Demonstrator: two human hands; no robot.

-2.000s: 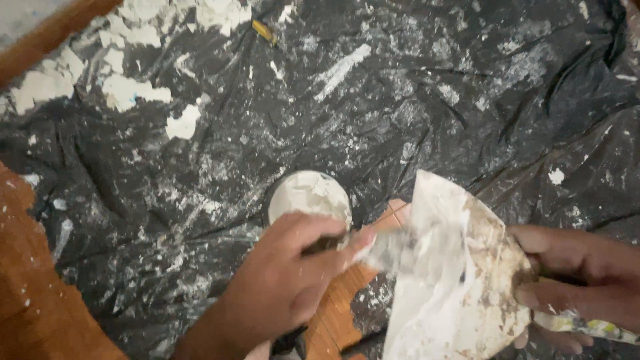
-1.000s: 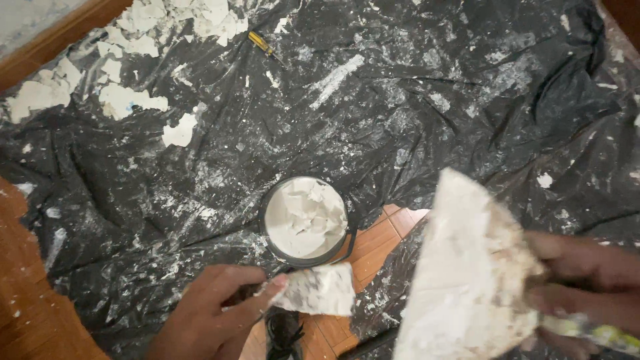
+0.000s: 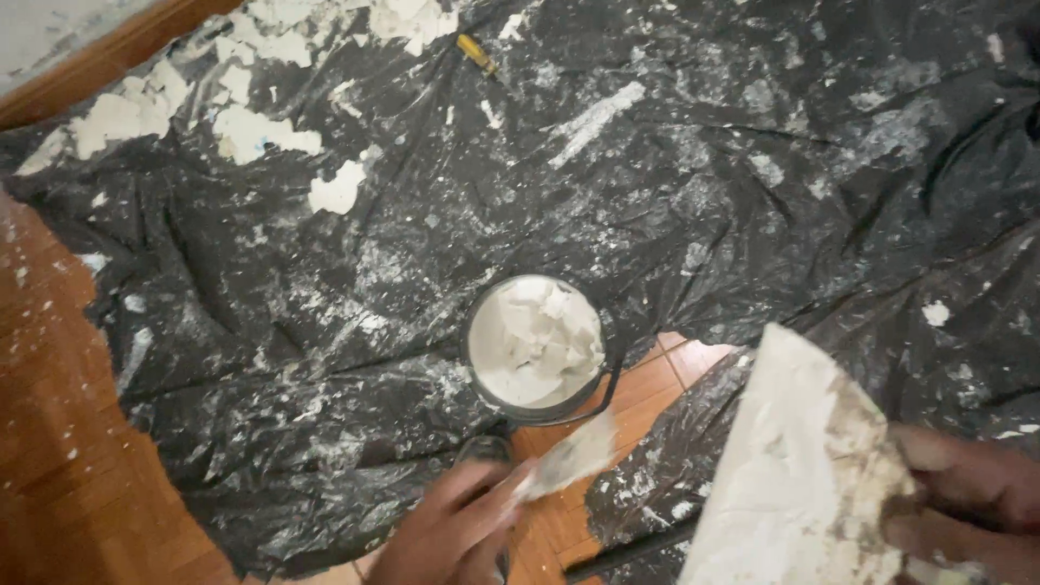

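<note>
My left hand (image 3: 455, 520), at the bottom centre, grips a putty knife (image 3: 569, 459) whose blade is coated in white compound and points up and right. Just above the blade stands a round black bucket (image 3: 532, 416) with its handle lowered, holding lumpy white joint compound (image 3: 536, 341). At the lower right my right hand (image 3: 967, 496) is closed on a wide, compound-smeared plate (image 3: 788, 455), white over most of its face and brownish along the right edge. Its handle is mostly hidden by the fingers.
Crumpled black plastic sheeting (image 3: 422, 219) with white smears covers much of the parquet floor (image 3: 49, 406). Dried white flakes (image 3: 130, 110) lie at the upper left, near a wooden baseboard (image 3: 89, 53). A yellow-handled screwdriver (image 3: 475, 53) rests on the sheeting. A dark shoe (image 3: 485, 449) shows below the bucket.
Two seconds ago the putty knife's blade was against the white-smeared plate; now it is away to the left, below the bucket. The plate has shifted a little to the right.
</note>
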